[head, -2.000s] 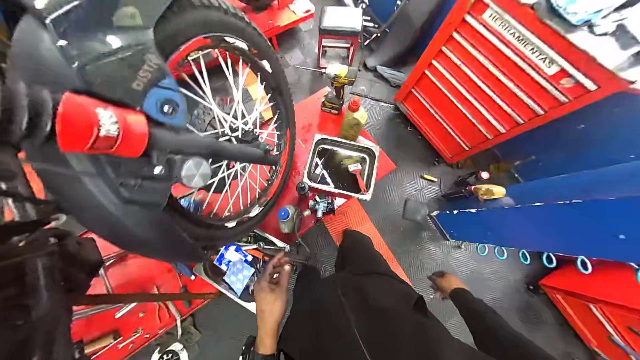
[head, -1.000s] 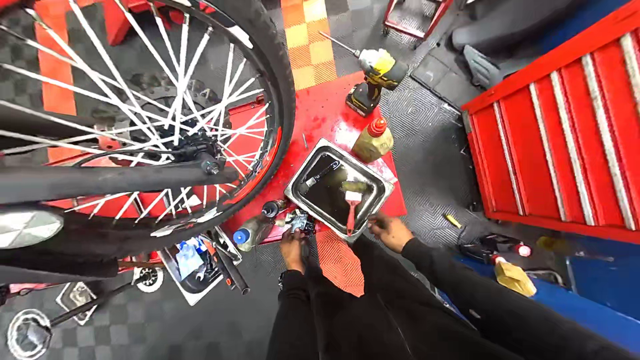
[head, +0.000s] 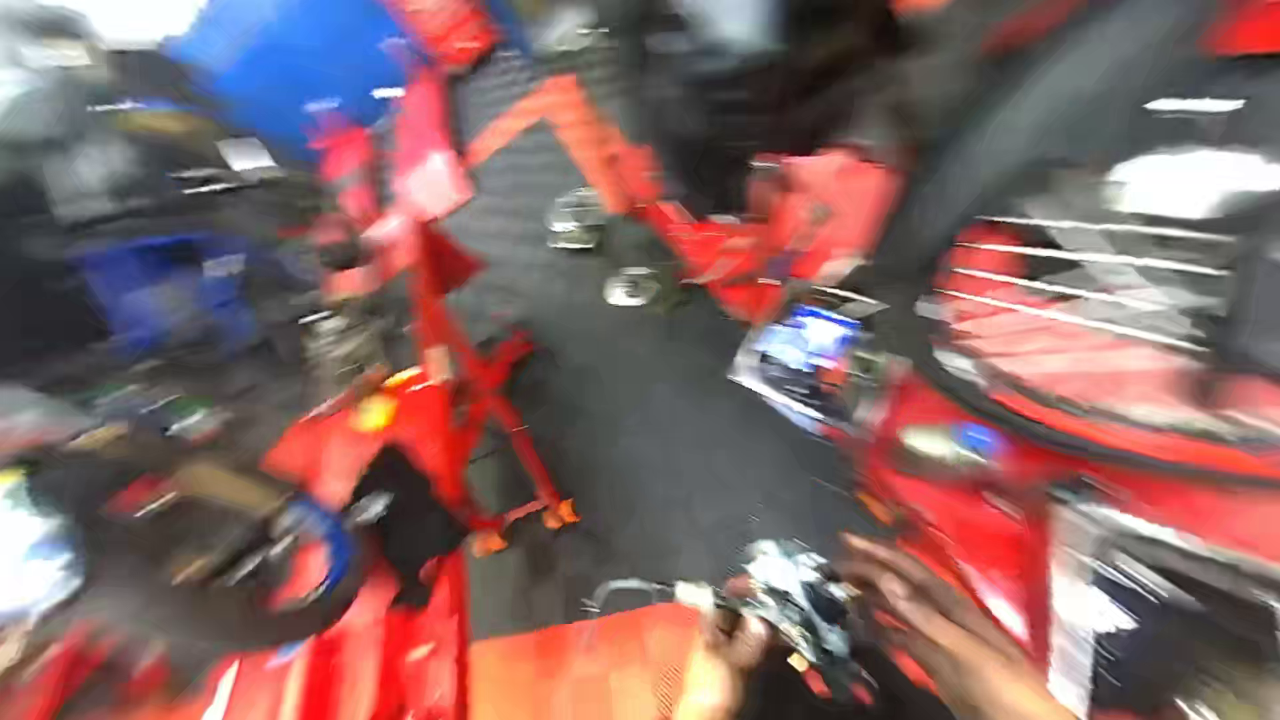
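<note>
The view is badly blurred. Near the bottom middle, my left hand [head: 722,655] grips a small metal mechanical part [head: 795,590], silvery and dark, with a thin curved piece at its left. My right hand [head: 935,620] is just right of the part, fingers extended toward it; whether they touch it is unclear. To the right stands a metal tray [head: 1065,600] with dark contents. A bottle with a blue cap [head: 950,442] lies or stands above the tray, below the spoked motorcycle wheel [head: 1090,290].
A red stand [head: 500,400] with orange feet rises left of centre. Farther left are a red work surface [head: 330,450] with cluttered parts and a blue container [head: 165,290]. A white-edged tray [head: 790,395] holding blue-and-white items sits beside the wheel.
The view has swung strongly to the left. The small metal part is now raised in my left hand; my right hand has left the tray's edge and is beside the part.
</note>
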